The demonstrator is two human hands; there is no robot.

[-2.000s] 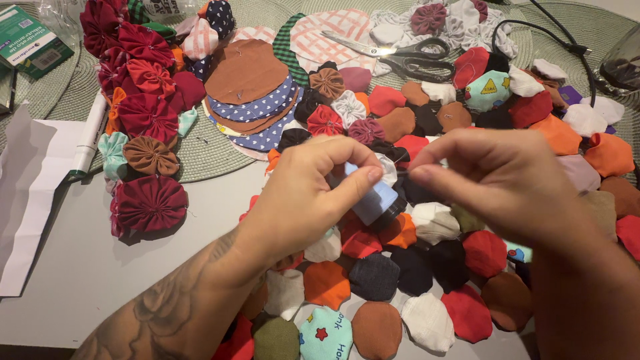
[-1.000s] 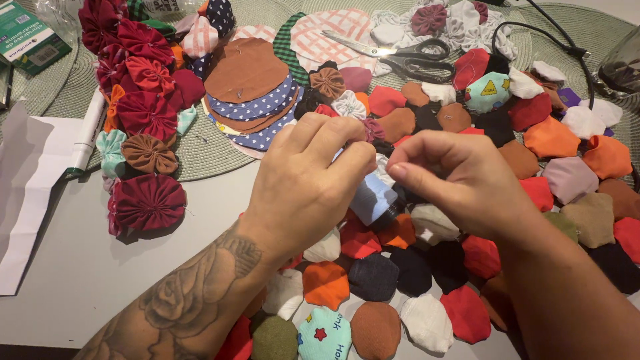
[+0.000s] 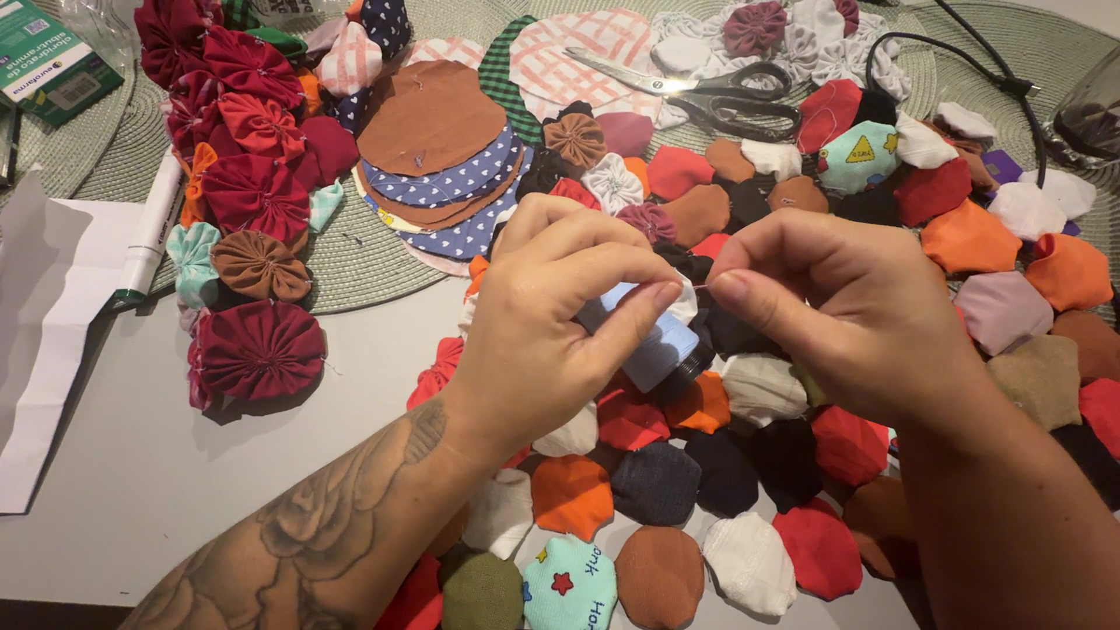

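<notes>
My left hand [image 3: 577, 306] pinches a small piece of white fabric [image 3: 685, 302] between thumb and forefinger. Just to its right, the thumb and forefinger of my right hand [image 3: 814, 302] are pinched on something thin, perhaps a needle or thread, too small to make out. Below my left fingers lies a light blue cylindrical object with a black threaded end [image 3: 652, 350], partly covered by that hand. Around and under both hands spreads a sheet of joined fabric yo-yos [image 3: 656, 472] in red, orange, black, white and brown.
Black-handled scissors [image 3: 700, 92] lie at the top centre beside a stack of cut fabric circles [image 3: 433, 118]. Gathered red yo-yos [image 3: 262, 350] are piled at the left, near a marker [image 3: 153, 232] and folded white paper [image 3: 44, 306]. A black cable [image 3: 962, 48] crosses the upper right.
My left hand has turned from one second ago, and the white fabric shows more clearly at its fingertips. My right hand stays close beside it, still pinched.
</notes>
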